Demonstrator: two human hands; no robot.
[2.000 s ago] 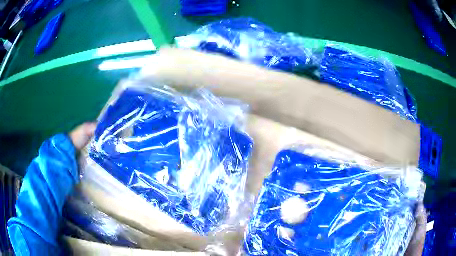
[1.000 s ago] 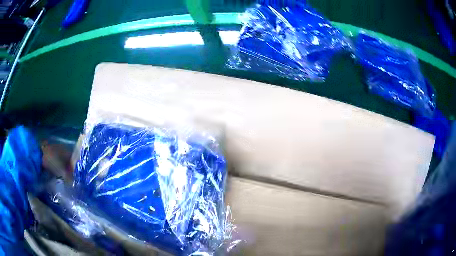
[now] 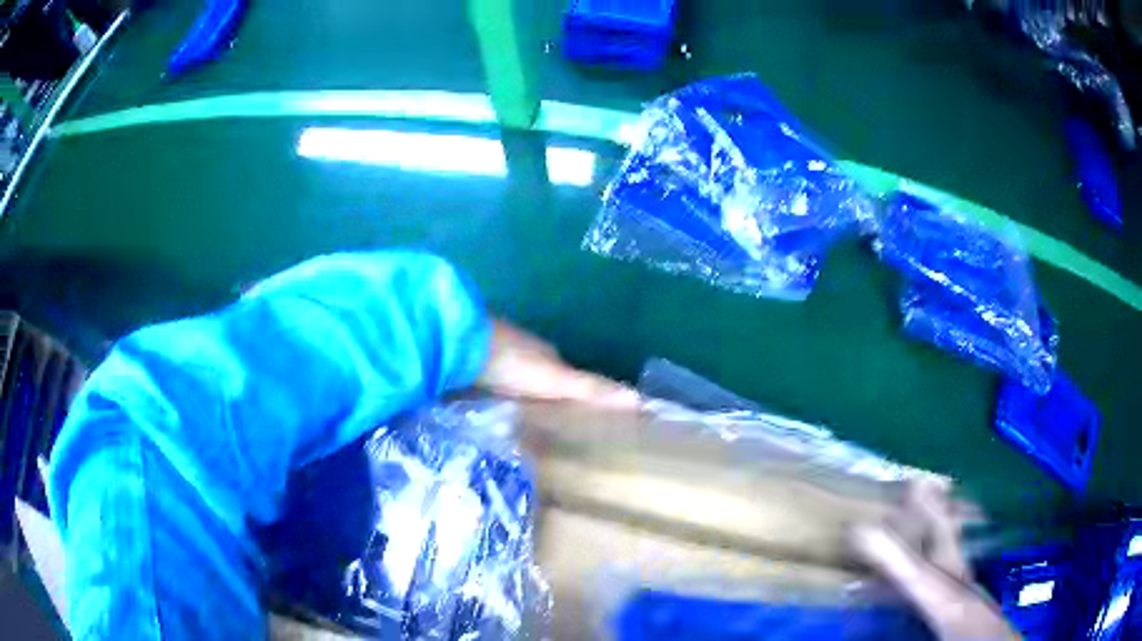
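A tan cardboard divider (image 3: 701, 488) lies across the lower middle, its far part bent and blurred. My left hand (image 3: 551, 376), in a blue sleeve, reaches across and holds its far left edge; the fingertips are blurred. My right hand (image 3: 920, 538) is blurred at the divider's right end, fingers around its edge. A bagged blue housing (image 3: 451, 526) lies at the lower left, partly hidden by my left sleeve. A blurred blue housing (image 3: 764, 620) shows at the bottom edge, cut off by the frame.
On the green bench mat (image 3: 376, 207), a bagged housing (image 3: 739, 188) and another bagged housing (image 3: 964, 282) lie beyond the divider. An unbagged blue housing (image 3: 1049, 426) lies at the right. More blue housings (image 3: 620, 31) show at the far edge and lower right.
The right bagged housing seen at first is gone from the divider. My left arm has swung inward over the left one. My right hand has reappeared, and the divider's raised far part is lower and bent.
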